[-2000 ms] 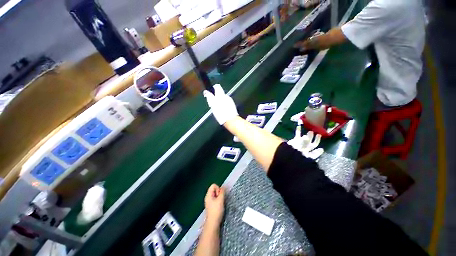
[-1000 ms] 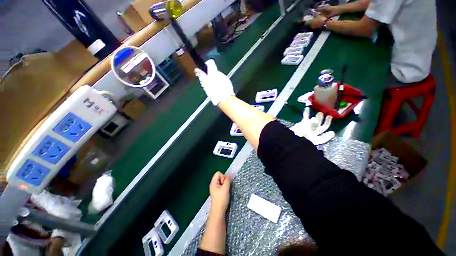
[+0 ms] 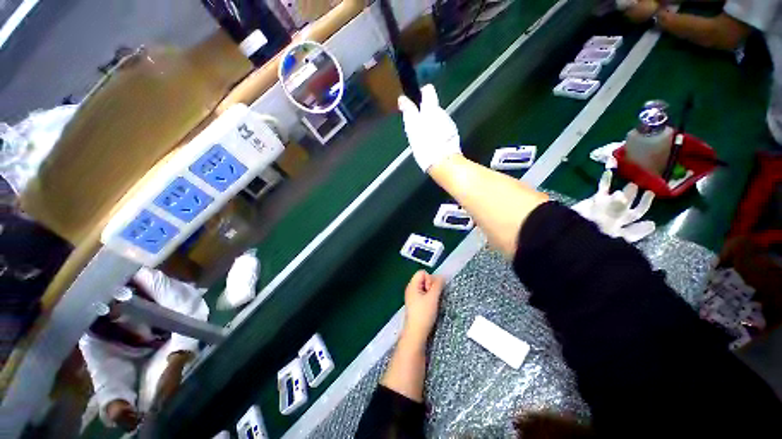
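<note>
My right hand [image 3: 430,135], in a white glove, is raised over the conveyor and grips a long black handle [image 3: 397,53]; the handle's far end is cut off by the top edge. My left hand [image 3: 423,293] is bare and closed, with nothing visible in it, at the belt's near metal rail. White housings with dark windows lie on the green belt: one [image 3: 422,249] just beyond my left hand, one [image 3: 454,216] partly beside my right forearm, one [image 3: 514,158] further along, and several at lower left [image 3: 292,386].
A white card [image 3: 498,342] lies on bubble wrap [image 3: 463,381]. A loose glove [image 3: 619,210] lies by a red tray [image 3: 712,161] holding a bottle [image 3: 650,141]. A power strip [image 3: 193,184] and round mirror-like disc [image 3: 311,77] stand across the belt. People are at upper right and lower left.
The view has shifted, moving the scene mostly rightward. The tool's yellowish head has left the picture. More housings and a person in white now show at lower left. Both hands keep their closed poses.
</note>
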